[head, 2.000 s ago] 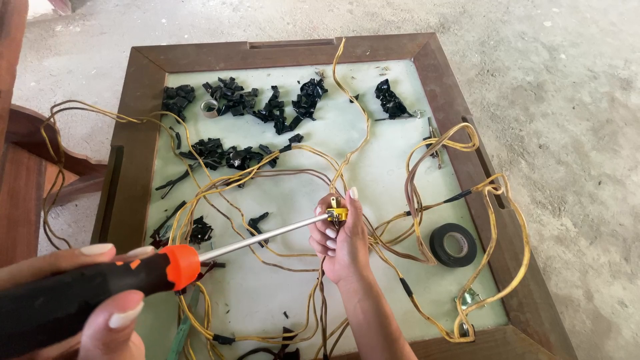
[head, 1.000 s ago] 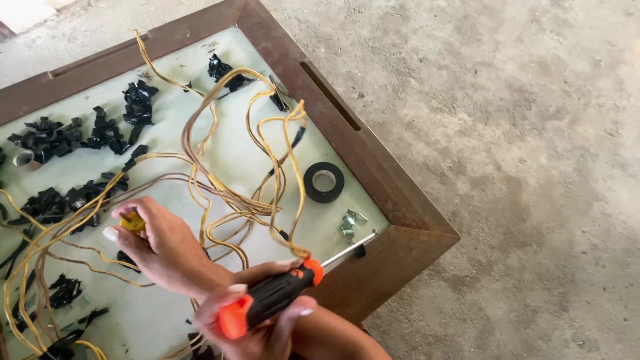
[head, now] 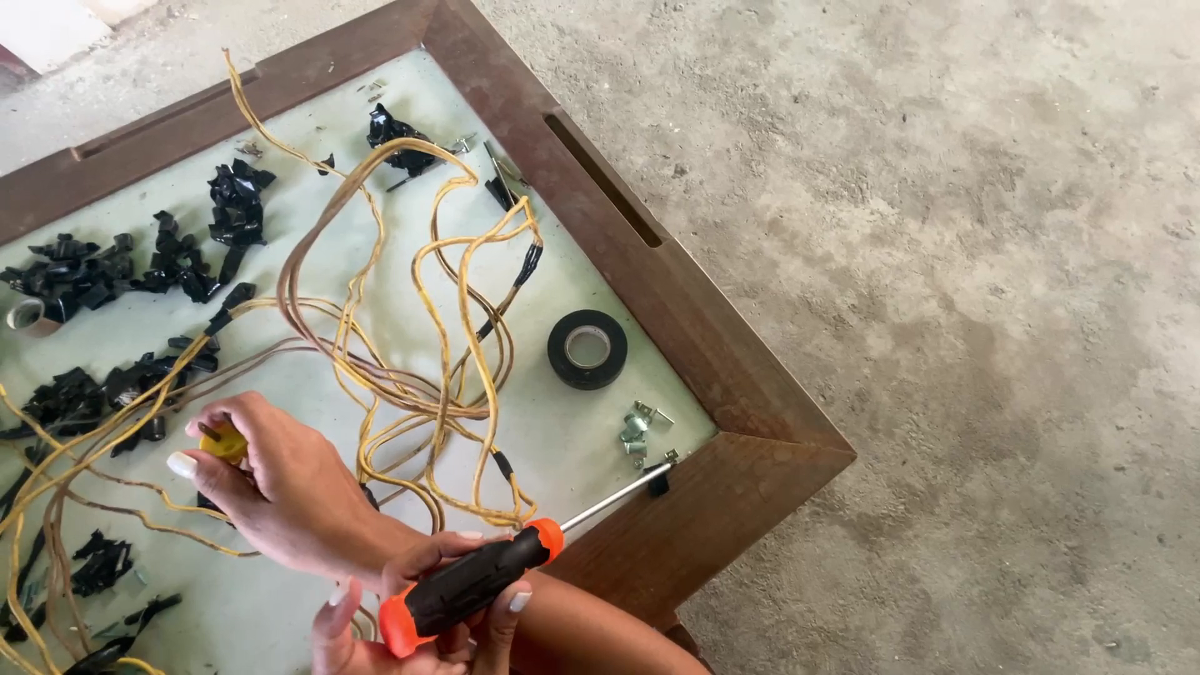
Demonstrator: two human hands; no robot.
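My right hand holds a yellow electrical plug between thumb and fingers, with a metal prong showing. At the bottom centre my left hand grips the black and orange handle of a screwdriver, in front of my right forearm. The screwdriver's tip reaches the frame's inner edge, beside a small metal piece and a black scrap. Yellow and brown wires, wrapped in places with black tape, lie tangled beyond my hands. A roll of black electrical tape lies flat to their right.
The pale tabletop has a raised wooden frame. Metal clips and screws sit near its right corner. Piles of black tape scraps and a small cardboard roll lie at left. Rough concrete floor extends at right.
The screwdriver's tip was at the plug in the oldest frame; it is now by the metal pieces at the table's corner. My right hand keeps the plug. The view has swung right.
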